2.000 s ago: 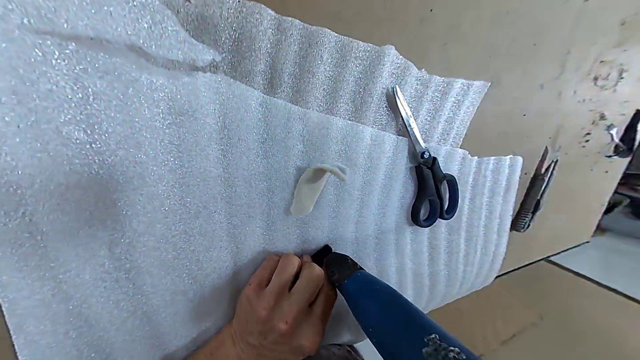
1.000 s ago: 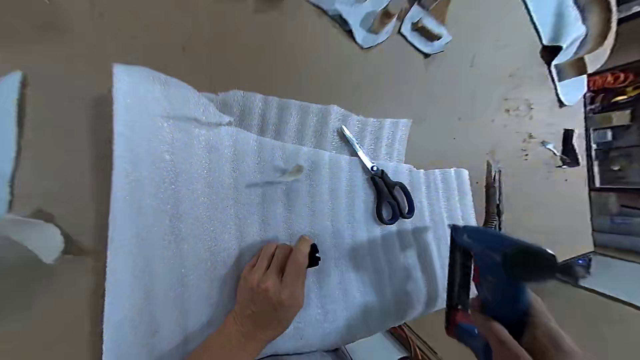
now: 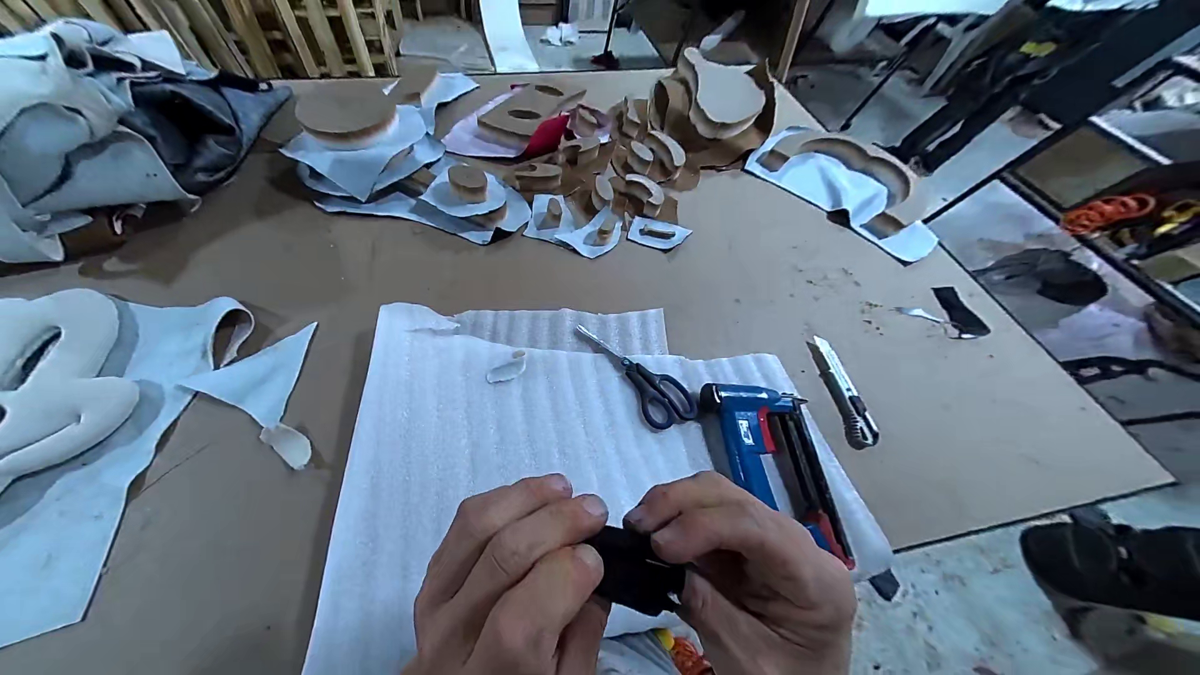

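My left hand [image 3: 520, 572] and my right hand [image 3: 750, 567] pinch a small black piece [image 3: 637, 570] between their fingertips, low in the view. Its material is not plain. White foam sheeting [image 3: 441, 450] lies beneath them on the table. Black-handled scissors [image 3: 647, 380] rest on the foam beyond my fingers, with a small pale scrap [image 3: 506, 367] to their left. A blue pneumatic staple gun [image 3: 750, 436] lies at the foam's right side, near my right hand. Just past it is a snap-off utility knife [image 3: 844, 392].
Fabric-backed cut shapes [image 3: 469, 197] and foam or board pieces stand along the table's [image 3: 750, 272] far side. A pile of hides or fabric [image 3: 103, 141] is at the far left, a padded piece [image 3: 75, 384] nearer. A person's shoe [image 3: 1116, 572] shows at the lower right.
The blue staple gun, held in my right hand a second ago, now lies on the foam. My right hand has joined my left at the black piece. The view has tilted up.
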